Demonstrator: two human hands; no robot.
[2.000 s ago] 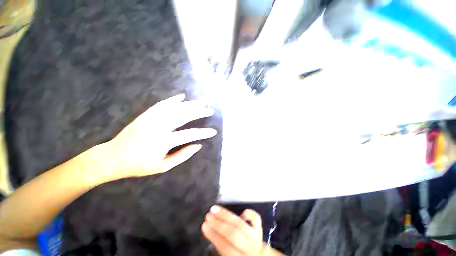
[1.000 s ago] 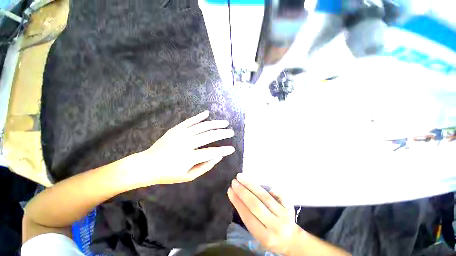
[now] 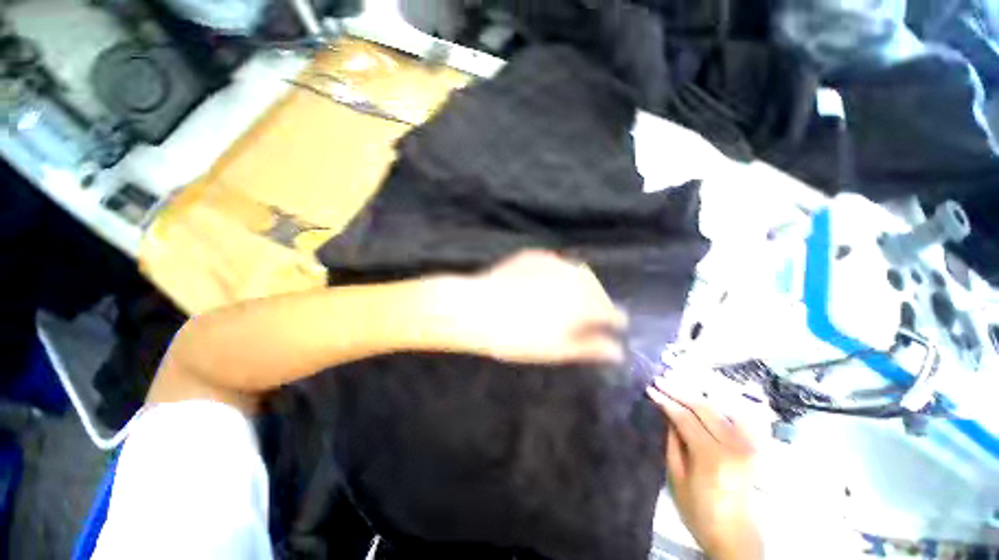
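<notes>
A dark cloth panel (image 3: pixel 493 448) lies over the sewing machine table and hangs toward the lap, with folds across its upper part. My left hand (image 3: pixel 548 312) is on the panel near its right side, fingers curled down and blurred; whether it pinches the cloth cannot be told. My right hand (image 3: pixel 707 438) is at the panel's right edge beside the needle area, fingertips touching the edge; its grip is unclear. The white sewing machine head (image 3: pixel 767 273) with a blue stripe stands right of the cloth. The needle is hidden in glare between the hands.
A taped tan cardboard sheet (image 3: pixel 274 197) lies left of the panel. Another machine (image 3: pixel 142 88) is at the upper left. Dark cloth (image 3: pixel 909 131) is piled behind the machine at the upper right. A pale tray edge (image 3: pixel 77 383) shows at the lower left.
The view has turned, showing more machine head, cardboard and background. My left hand has gone from spread flat to curled near the needle area. My right hand has moved up the edge, closer to the needle.
</notes>
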